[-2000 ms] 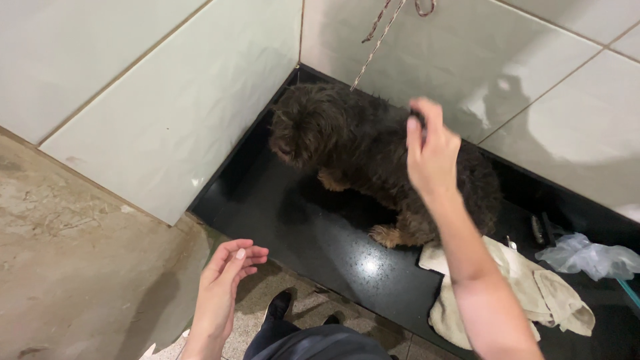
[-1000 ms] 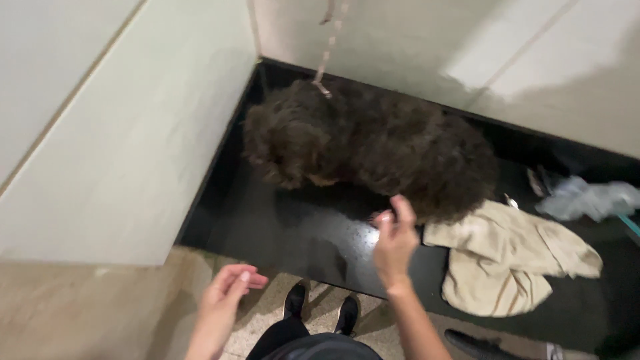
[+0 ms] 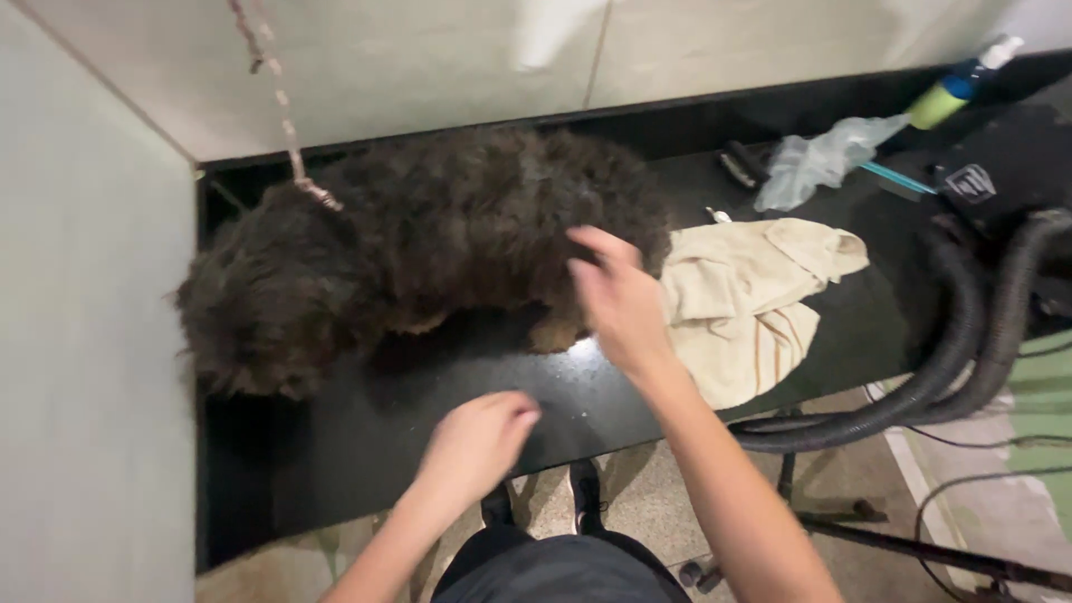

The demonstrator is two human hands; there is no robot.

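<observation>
A dark, shaggy dog (image 3: pixel 469 218) stands on a black table (image 3: pixel 352 469), its head low at the left. A thin braided cord (image 3: pixel 289 138) hangs from above to its neck. My right hand (image 3: pixel 615 293) is beside the dog's hindquarters, blurred, fingers apart, with no object visible in it; whether it touches the fur is unclear. Over the table's front edge is my left hand (image 3: pixel 481 440), its fingers curled together and nothing seen in them. A beige towel (image 3: pixel 737 301) lies crumpled behind the dog, to the right of my right hand.
At the back right are a brush (image 3: pixel 741 165), a clear plastic bag (image 3: pixel 808 163), a blue stick-like thing (image 3: pixel 898 177) and a spray bottle (image 3: pixel 946 92). A black ribbed hose (image 3: pixel 963 335) loops over the right end. Tiled walls border the left and back; cables and a stand's legs are on the floor.
The view has shifted to the right, bringing the hose and bottle in. My right hand, over the dog's back two seconds ago, is now by its hindquarters. The dog's head is lower.
</observation>
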